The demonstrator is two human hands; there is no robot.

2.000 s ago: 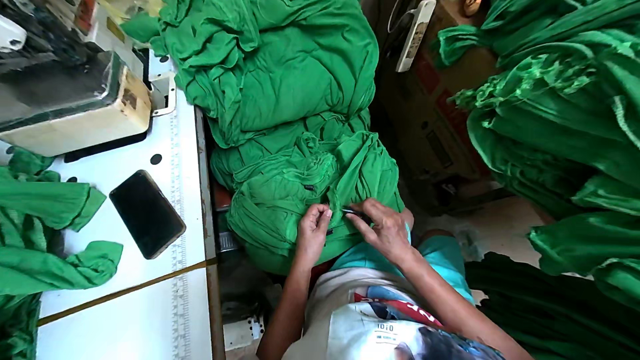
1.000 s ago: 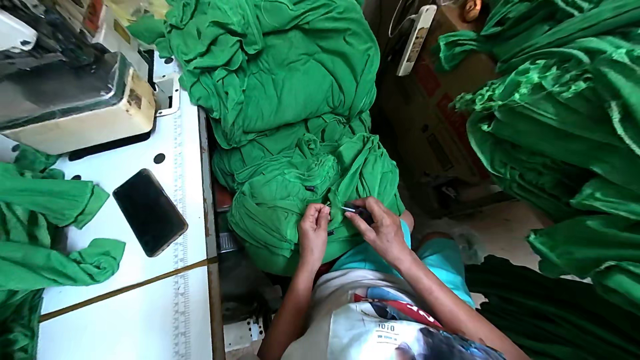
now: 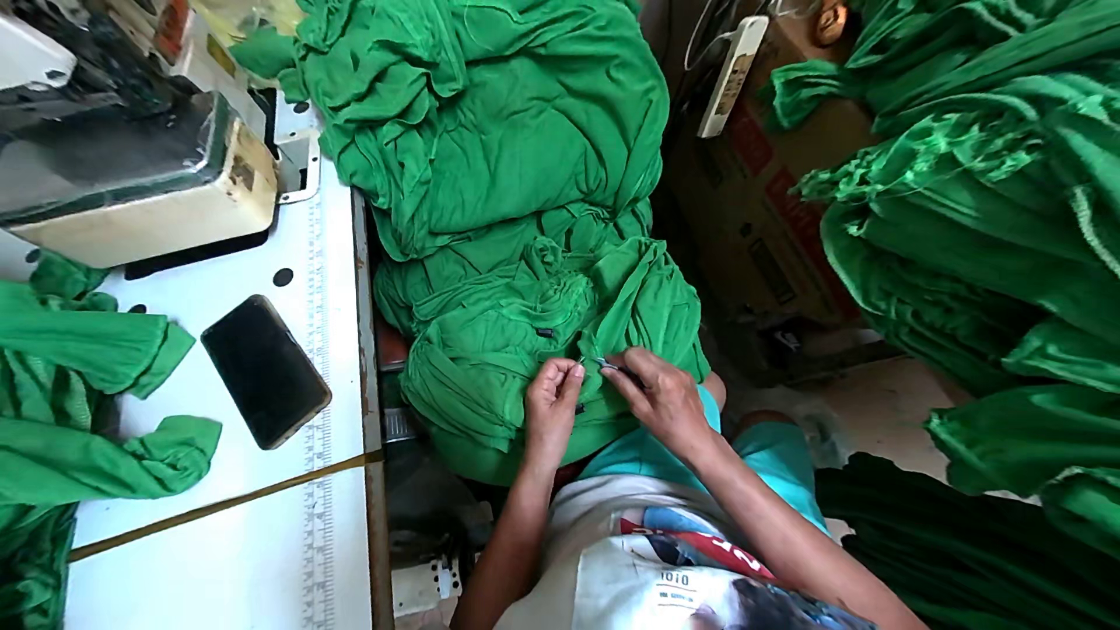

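Observation:
My left hand (image 3: 554, 398) pinches a tiny piece, probably green fabric or thread, between thumb and forefinger. Close to its right, my right hand (image 3: 661, 394) grips a small tool with a metal tip (image 3: 604, 362), too small to identify, pointing at the left fingertips. Both hands rest over a bunched green fabric pile (image 3: 472, 350) on and before my lap. A small dark tag or clip (image 3: 545, 332) lies on the pile just above my left fingers. Another dark bit shows beside the left thumb.
On the left, a white sewing table (image 3: 219, 551) with a printed ruler edge bears a smartphone (image 3: 267, 372), green garments (image 3: 79, 350) and a sewing machine (image 3: 140, 175). More green fabric (image 3: 989, 227) hangs at the right. A power strip (image 3: 735, 77) leans near a cardboard box (image 3: 779, 210).

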